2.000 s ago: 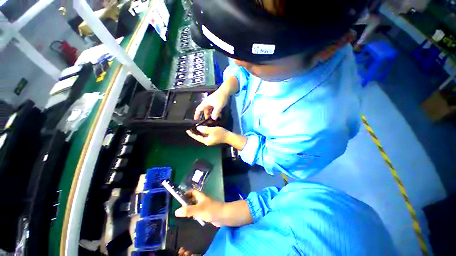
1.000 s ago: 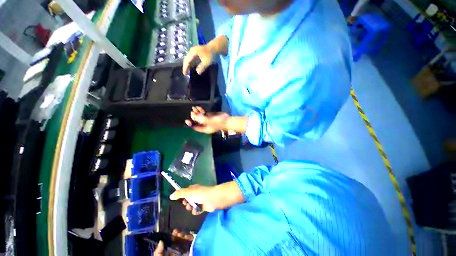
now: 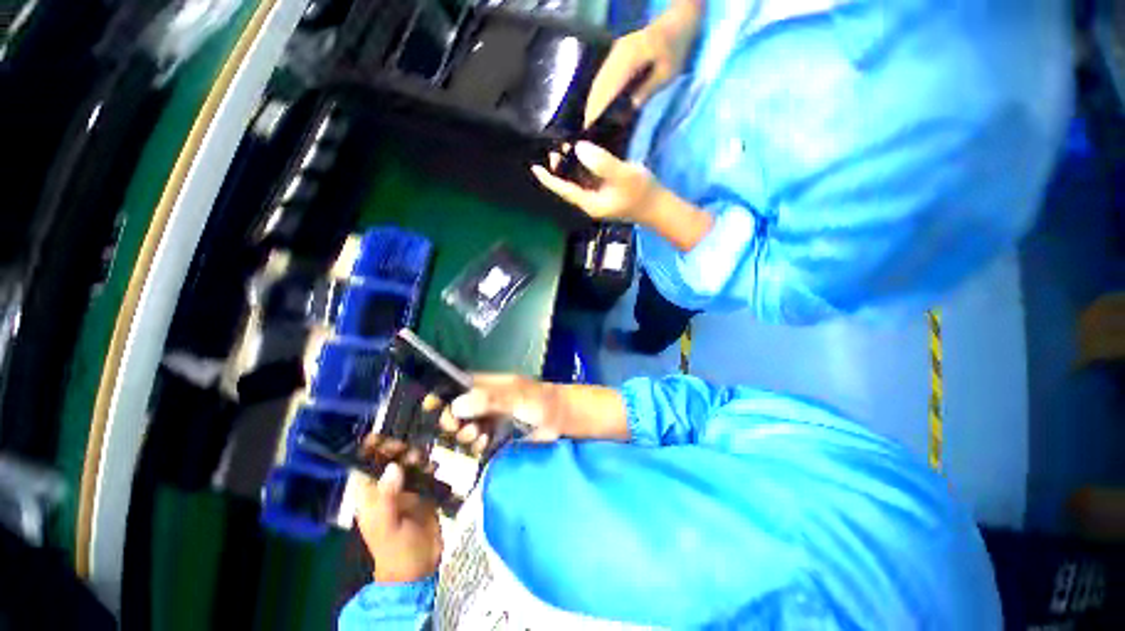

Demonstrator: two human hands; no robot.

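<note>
My right hand (image 3: 500, 407) is closed around a thin, long, dark tool with a pale edge (image 3: 432, 359), perhaps tweezers or a phone seen edge-on. It slants up-left towards the blue parts bins (image 3: 368, 308). My left hand (image 3: 401, 528) is below it, fingers bent around a dark flat piece (image 3: 336, 451) that looks like a phone body and overlaps the lower bins; blur hides its details. A pale rectangle (image 3: 454, 470) shows between my hands, over the dark work tray, which my hands and sleeve partly hide.
A small clear bag (image 3: 489, 289) with a white label lies on the green mat above my right hand. A neighbour in a blue smock (image 3: 851, 160) works with both hands over a black tray (image 3: 512, 68). The pale raised shelf edge (image 3: 154, 277) runs along the left.
The view has shifted, and my left hand has come fully into view from the bottom edge, near my right. My right hand still holds the thin tool. The neighbour's hands have come together.
</note>
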